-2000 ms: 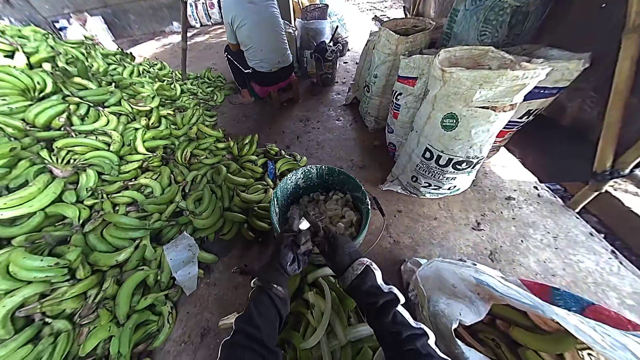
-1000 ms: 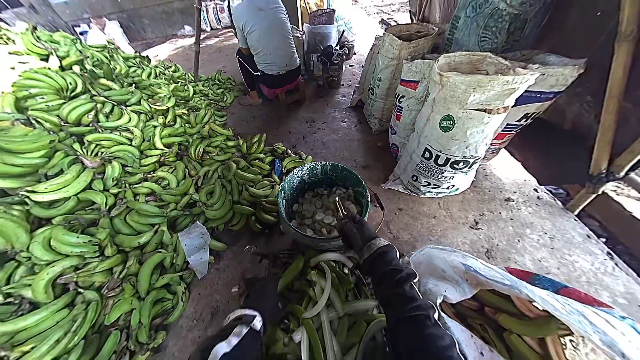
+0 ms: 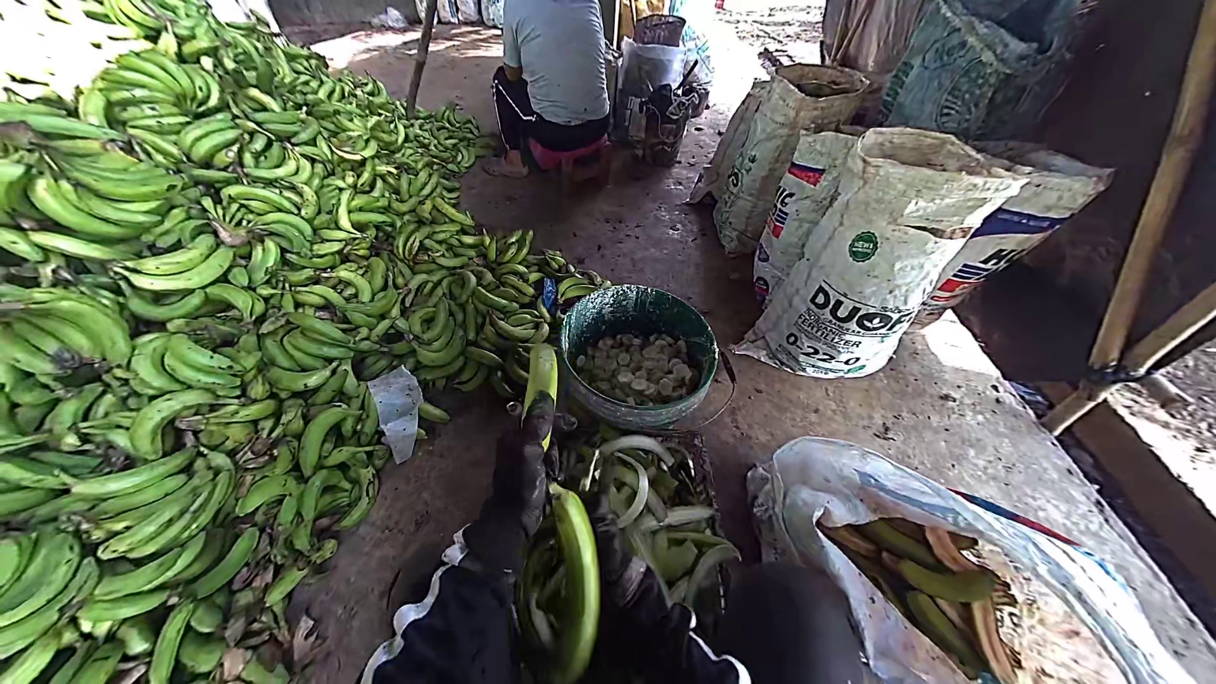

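My left hand (image 3: pixel 518 465), in a dark glove, is closed around a green banana (image 3: pixel 541 370) that points up beside the bucket. My right hand (image 3: pixel 617 560), also dark-gloved, is low at the centre, close to a second, larger green banana (image 3: pixel 576 579); whether it grips that banana or a tool is hidden. Just beyond my hands stands a green bucket (image 3: pixel 638 415) holding pale round slices (image 3: pixel 641 369). Below the bucket, partly behind my hands, lies a heap of green peels (image 3: pixel 679 532).
A large pile of green bananas (image 3: pixel 190 313) fills the left. An open sack (image 3: pixel 855 475) with peels and bananas lies at the lower right. Upright fertilizer sacks (image 3: pixel 874 256) stand behind it. A person (image 3: pixel 556 66) sits on a low stool (image 3: pixel 570 157) further back.
My right hand has moved from the bucket's rim down toward me. My left hand has risen from the lower left and now holds a banana. One second ago a blade-like thing showed at my right hand.
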